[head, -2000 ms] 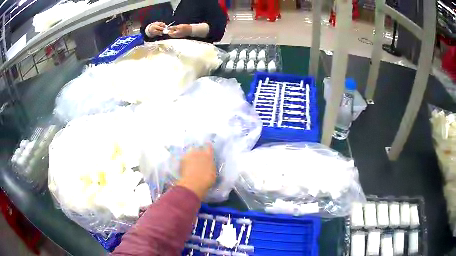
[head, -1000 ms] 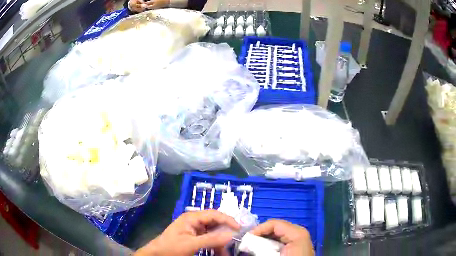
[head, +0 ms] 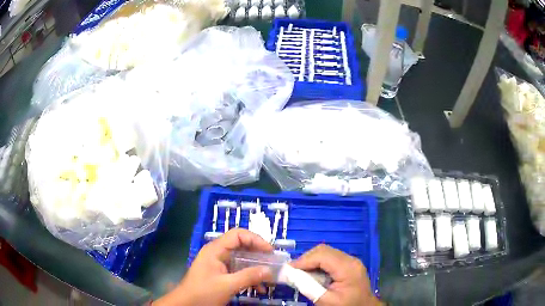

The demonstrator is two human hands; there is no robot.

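Observation:
My left hand holds a translucent sleeve-like piece between thumb and fingers. My right hand holds a white housing, tilted, its left end against the translucent piece. Whether one is inside the other is hidden by the fingers. Both hands are over the near blue tray. White T-shaped stems lie in the tray's left part, with a small pile of white pieces among them.
A bag of cream parts is at left, a bag of translucent parts at centre, a bag of white housings behind the tray. A filled blister tray is at right. Rack legs and a bottle stand beyond.
A hand was at the central bag; both hands then came together over the near tray. The translucent piece and white housing are now end to end. The view has tilted down.

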